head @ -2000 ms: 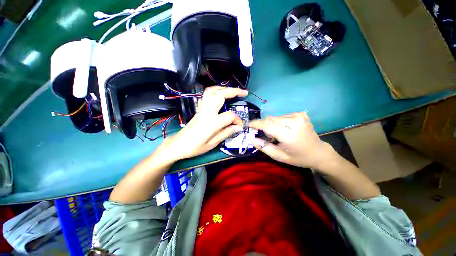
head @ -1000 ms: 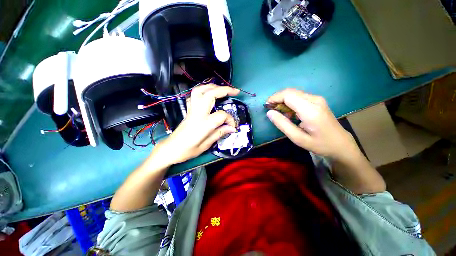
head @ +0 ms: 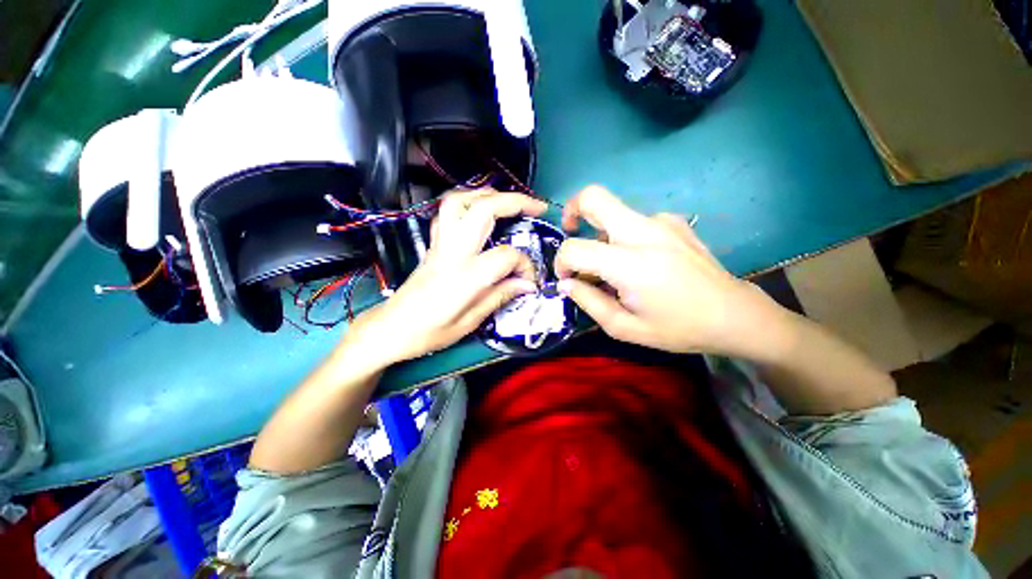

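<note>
A black camera head shell [head: 527, 328] with a pale circuit board lies at the bench's front edge. My left hand [head: 470, 266] holds its left side, fingertips over the board. My right hand [head: 639, 271] is at its right side, thumb and fingertips close together at the board; whether they hold a wire or a tool is too small to tell. The nearest white-and-black camera body [head: 436, 91] stands just behind, with thin red, blue and dark wires [head: 379, 215] running toward my hands. The plug tips at my fingers are hidden.
Two more camera bodies [head: 266, 124] stand at the left, with white cables [head: 243, 40] behind. A spare head shell [head: 679, 57] lies at the back right. A cardboard sheet [head: 928, 91] is at the right. A blue crate [head: 175, 515] is below the bench at the left.
My right hand was apart from the shell a second ago and has moved left, back onto the board. The brown-gripped tool seen in it then is not visible now. My left hand stays on the shell.
</note>
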